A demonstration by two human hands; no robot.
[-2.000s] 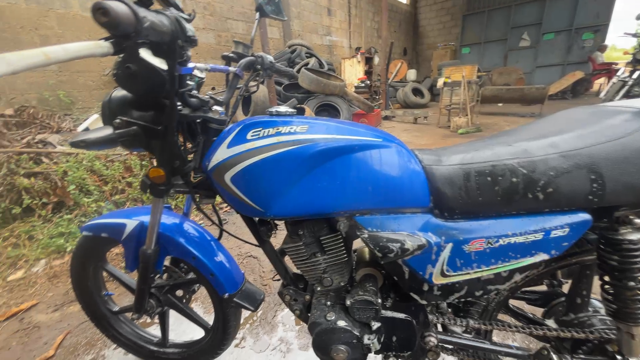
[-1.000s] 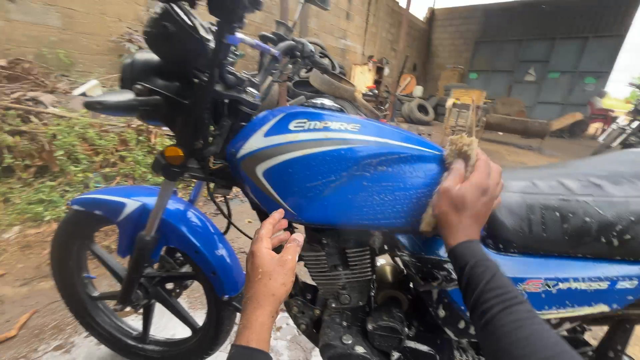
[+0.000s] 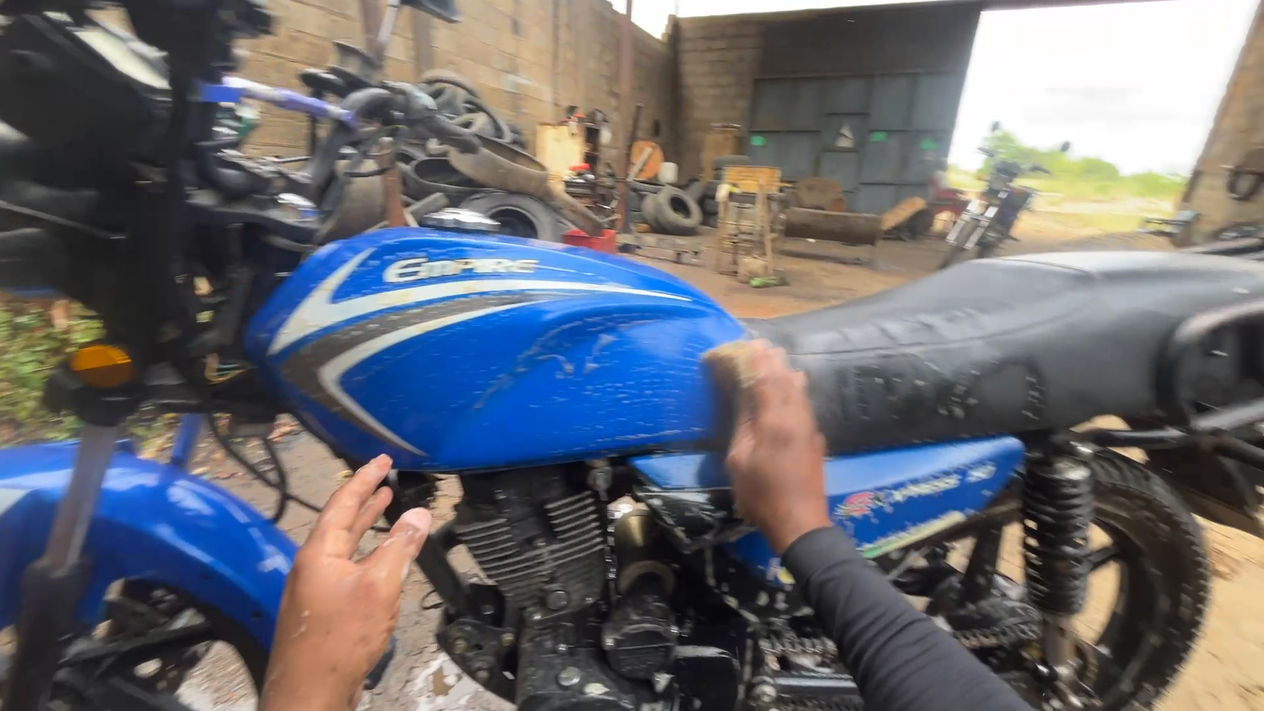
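Note:
A blue motorcycle fuel tank (image 3: 553,365), streaked with wet suds, fills the middle of the head view. My right hand (image 3: 775,434) presses a tan sponge or cloth (image 3: 729,380) against the tank's rear end, beside the black seat (image 3: 928,346). My left hand (image 3: 351,583) is raised with fingers apart and nothing in it, in front of the lower front of the tank. Below the tank are the finned engine (image 3: 538,543) and, behind it, the blue side panel (image 3: 918,489).
The dark handlebar assembly (image 3: 89,178) and blue front fender (image 3: 168,533) stand at the left. Behind the motorcycle lie a heap of old tires (image 3: 513,212) and a wooden stand (image 3: 748,222). Another motorcycle (image 3: 990,207) is parked farther back at the right.
Two seconds ago no hands were in view. Since one second ago my right hand and the sponge or cloth have moved lower on the tank's rear end. The view has shifted toward the seat.

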